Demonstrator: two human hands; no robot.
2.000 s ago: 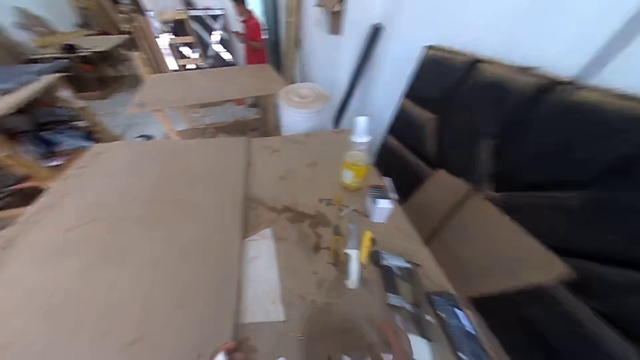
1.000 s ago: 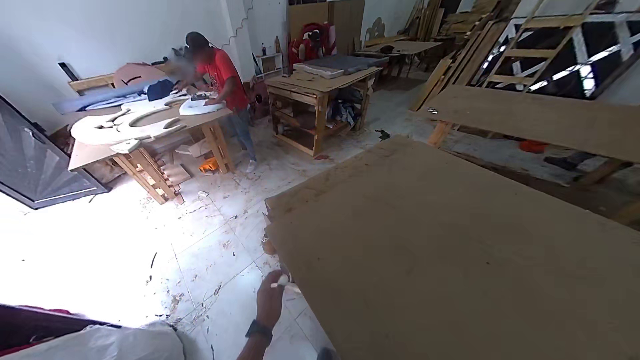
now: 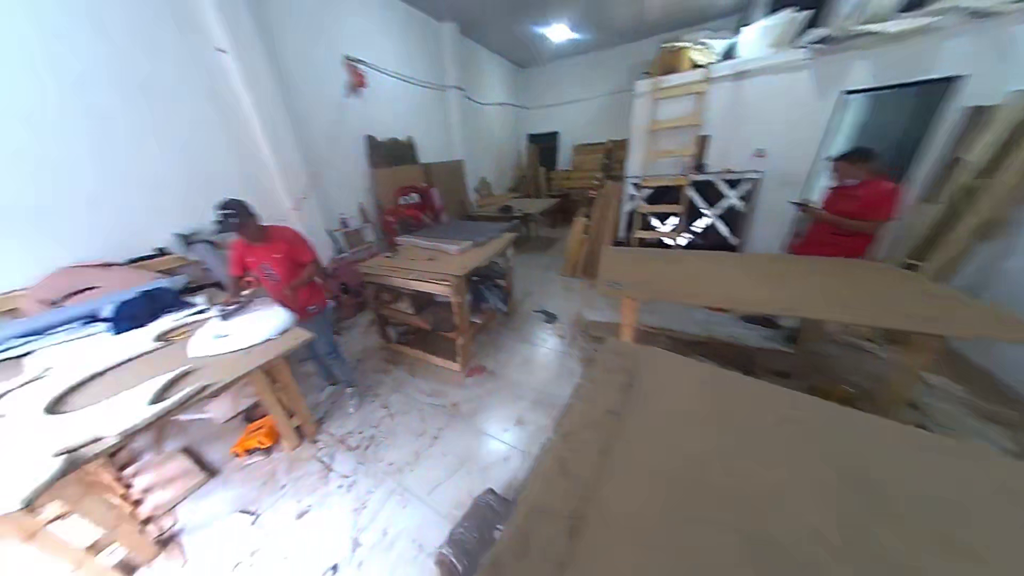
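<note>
Neither of my hands is in view, so what they hold or touch is hidden. A large brown board table top [image 3: 744, 480] fills the lower right, nearest to me. Beside its left edge, low in the view, lies a dark wrapped bundle [image 3: 476, 532]. Past the far edge stands another board-topped table [image 3: 800, 284] on wooden legs. The picture is somewhat blurred.
A person in a red shirt [image 3: 280, 268] bends over a table with pale cut shapes [image 3: 240, 328] on the left. Another person [image 3: 852, 208] stands behind the far table. An orange tool [image 3: 256, 436], a wooden workbench [image 3: 416, 268] and scraps lie around the tiled floor [image 3: 432, 448].
The view has swung widely and lifted. A hand with a dark wristband, seen one second ago at the table's edge holding something small and white, is out of view.
</note>
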